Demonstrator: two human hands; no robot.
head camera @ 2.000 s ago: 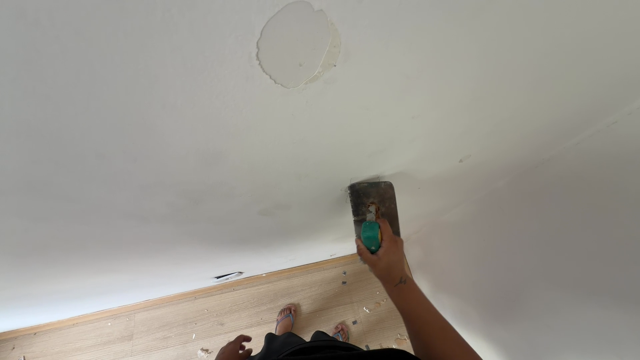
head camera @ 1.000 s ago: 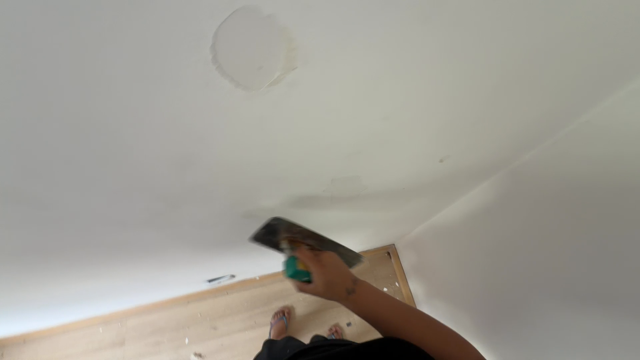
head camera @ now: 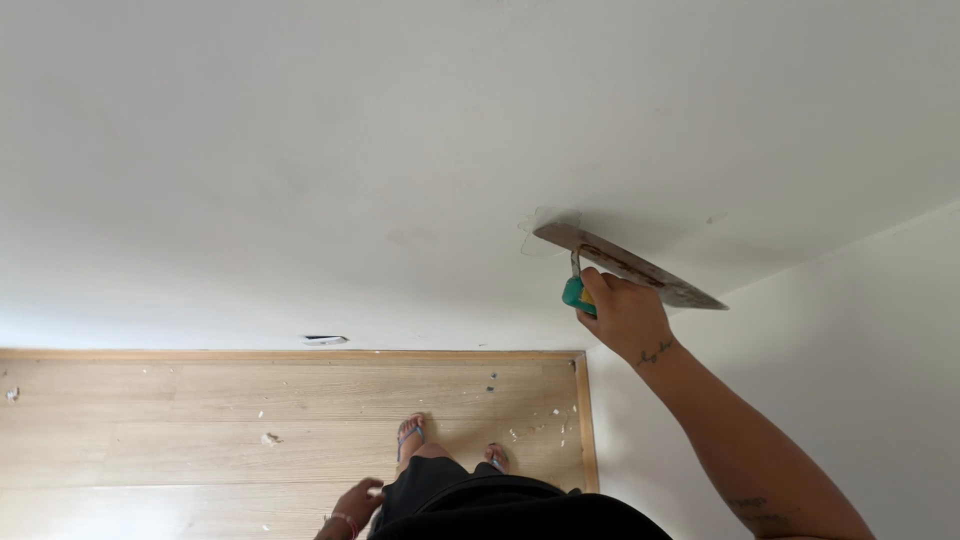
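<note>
My right hand (head camera: 626,307) grips the green and yellow handle of a rectangular steel plastering trowel (head camera: 637,266). The trowel's metal blade is stained and tilted, its left end at a thin, irregular patch of wet-looking filler (head camera: 536,244) on the white wall (head camera: 337,187). Part of the patch lies hidden behind the blade. My left hand (head camera: 360,501) hangs low beside my black shorts, fingers apart, with nothing seen in it and a pink band at the wrist.
A wall socket or box opening (head camera: 324,340) sits low on the wall. A wooden skirting strip (head camera: 225,355) edges the wood-look floor (head camera: 187,420), where crumbs and flakes lie. A second white wall (head camera: 787,375) meets the first at right. My feet wear flip-flops.
The trowel has turned from upright to slanted and is now at a small filler patch. The large round filler patch seen in both earlier frames is out of view as the view has shifted.
</note>
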